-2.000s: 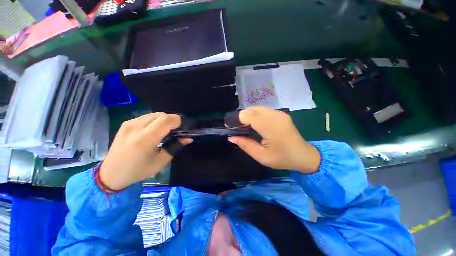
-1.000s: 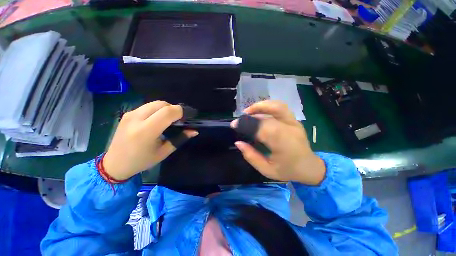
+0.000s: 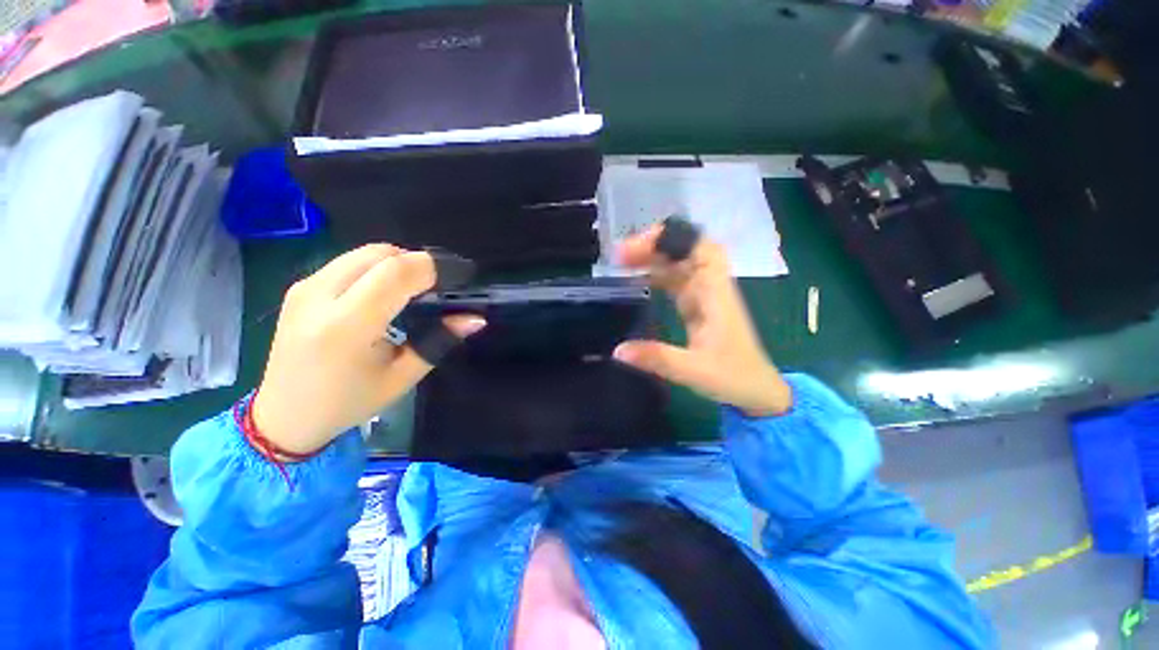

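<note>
A thin black panel point(image 3: 540, 328), perhaps a tablet back cover, is held with its long edge facing up near the bench's front. My left hand point(image 3: 350, 343) grips its left end between thumb and fingers, with black sleeves on the digits. My right hand point(image 3: 705, 324) is at its right end, blurred. The right index finger, in a black sleeve, is raised off the edge, and the thumb is near the panel's face; whether it touches is unclear. Another dark flat surface point(image 3: 534, 425) lies below the panel.
A black tray stack point(image 3: 445, 191) stands behind my hands. At left are wrapped covers point(image 3: 102, 241) and a blue box point(image 3: 271, 194). At right are a white paper point(image 3: 731, 216), a pale stick point(image 3: 812, 310) and an open black unit point(image 3: 909, 241). Blue bins point(image 3: 1112, 483) stand below the bench.
My right hand's fingers have opened and lifted off the panel's top edge, where they pinched it before. My left hand keeps its grip. The camera view has shifted slightly.
</note>
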